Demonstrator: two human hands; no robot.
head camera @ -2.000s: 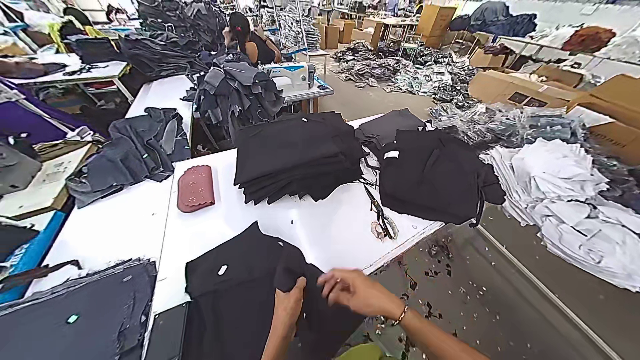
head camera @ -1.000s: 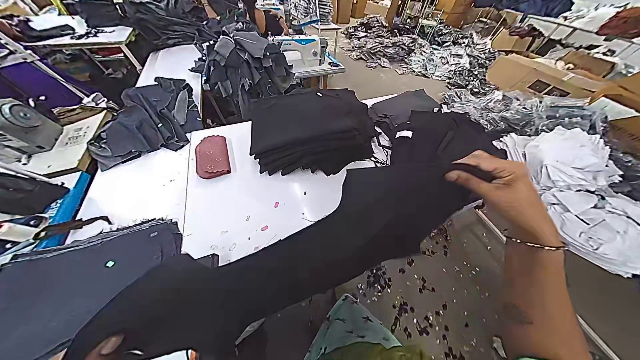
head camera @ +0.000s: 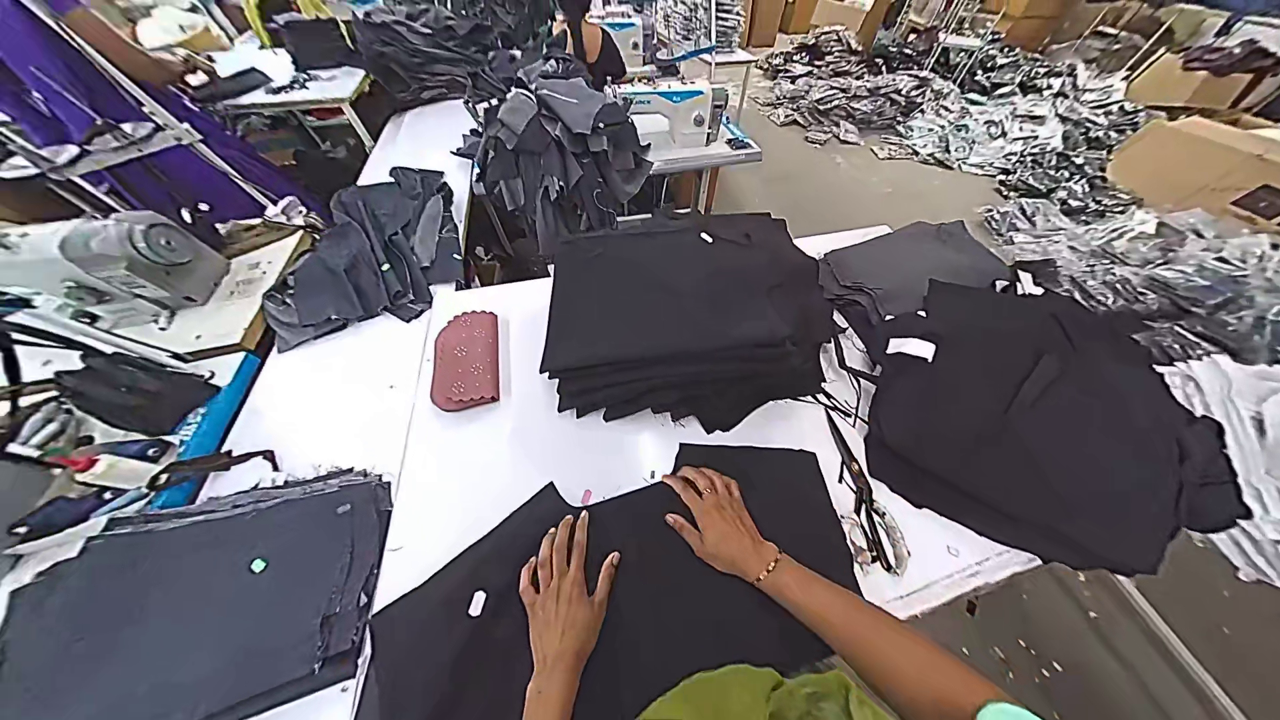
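A black cut fabric piece [head camera: 640, 570] lies spread on the white table [head camera: 500, 460] at its near edge, with a small white sticker [head camera: 477, 603] on its left part. My left hand [head camera: 568, 590] rests flat on it, fingers apart. Near its upper edge my right hand [head camera: 718, 520] lies with bent, spread fingertips on the cloth. Beyond both hands is a stack of black fabric pieces [head camera: 685, 310]. Black-handled scissors [head camera: 860, 490] lie right of the spread piece, beside a roll of clear tape [head camera: 890, 545]. A dark red scalloped case [head camera: 466, 360] sits left of the stack.
Dark grey panels [head camera: 190, 590] are stacked at the left. A heap of black cloth [head camera: 1040, 430] lies at the right edge. Farther off are a sewing machine [head camera: 140, 260], grey cloth bundles [head camera: 370, 250], another machine [head camera: 670, 112], a cardboard box [head camera: 1200, 170] and a person [head camera: 590, 45].
One second ago the black piece was held up and stretched between my hands; now it lies on the table. My right hand has come down and inward, and both hands have let go.
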